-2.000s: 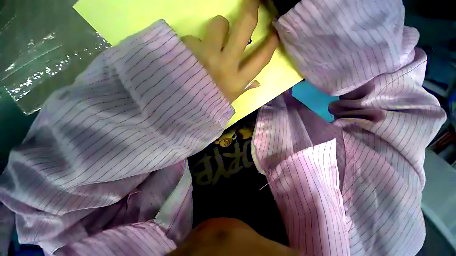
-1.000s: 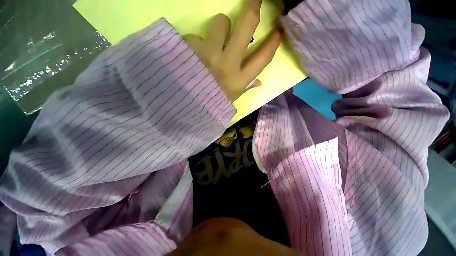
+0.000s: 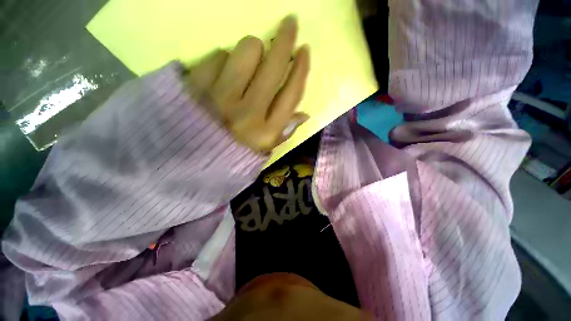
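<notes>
A yellow paper sheet (image 3: 332,37) lies at the top centre, partly over a clear glossy plastic-wrapped flat board (image 3: 44,113). My left hand (image 3: 257,94) lies palm down on the sheet, its fingers a little apart. A small whitish spot shows by its thumb; I cannot tell whether it is the nail or a small piece. The palm side is hidden. My right hand is out of view past the top edge; only its pink striped sleeve and a dark area beside it show. No pen and no clear marks on the paper show.
A blue patch (image 3: 380,119) shows below the sheet's right corner, with a little red at its edge. A pale grey surface (image 3: 545,219) and blurred shelf-like items stand at the far right. My sleeves cover much of both sides.
My left hand has moved down and left on the paper. The right sleeve has swung up and outward, uncovering more of the sheet's right edge. The view has shifted slightly.
</notes>
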